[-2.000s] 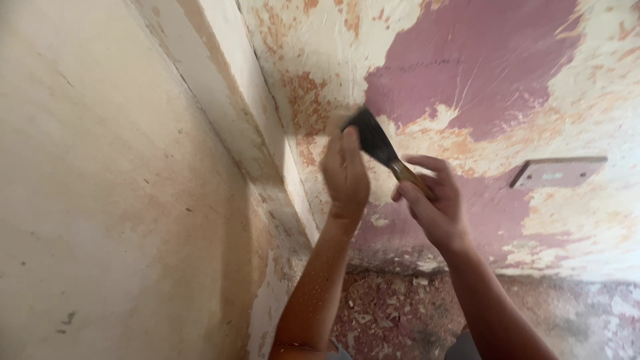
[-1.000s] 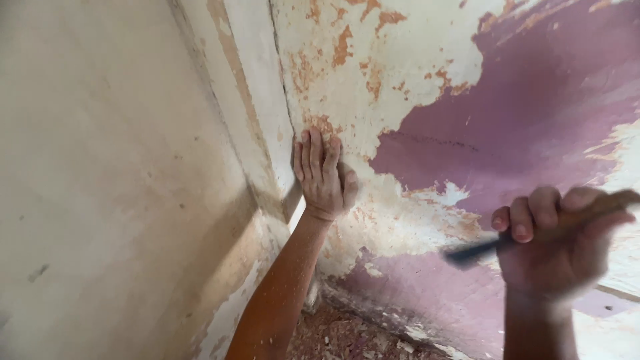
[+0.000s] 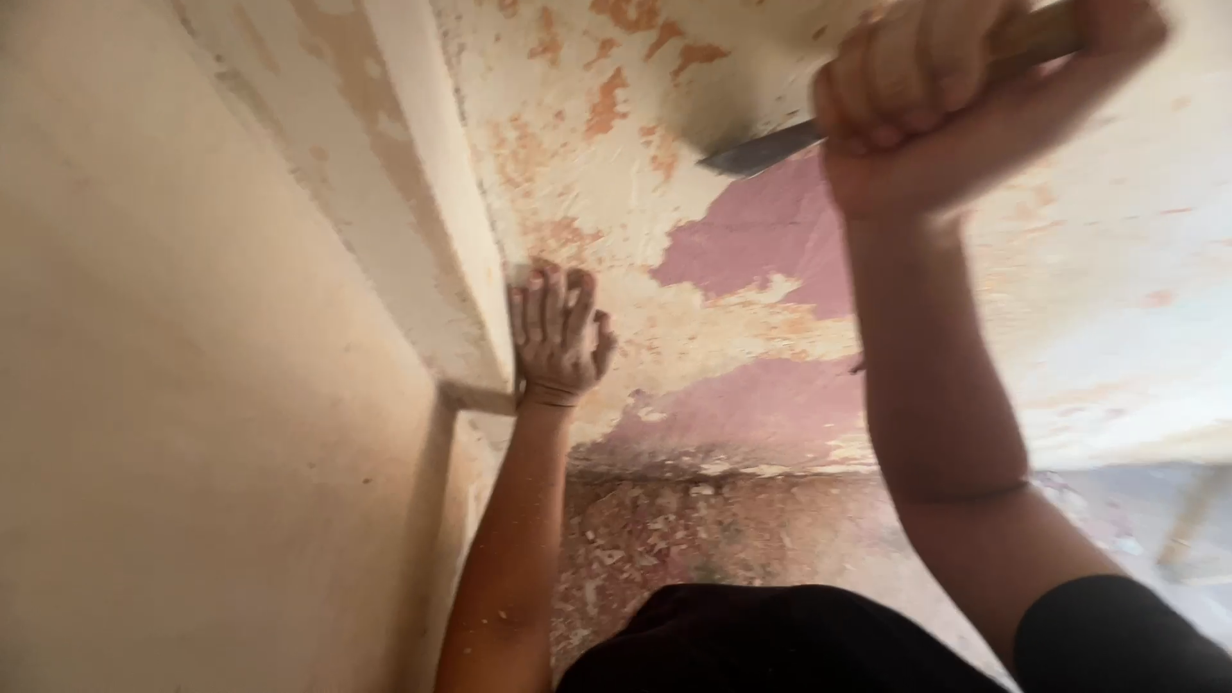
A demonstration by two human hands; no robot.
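My left hand lies against the patchy wall, right beside the edge of a pale projecting beam or box section. Its fingers point up the wall and it holds nothing. Higher up at the right, my right hand grips the handle of a scraper. The scraper's dark metal blade points left, over cream and orange patches above the purple paint. Whether the blade's edge touches the wall cannot be told. Part of the handle is hidden by my fingers.
A plain beige wall fills the left side. Below the worked wall, the floor bears many pale flakes. A blurred tan strip shows at the far right. My dark clothing covers the bottom middle.
Two seconds ago both hands were close together around the scraper; my left hand is now apart, against the wall. Since one second ago the scraper has moved up the wall in my right hand.
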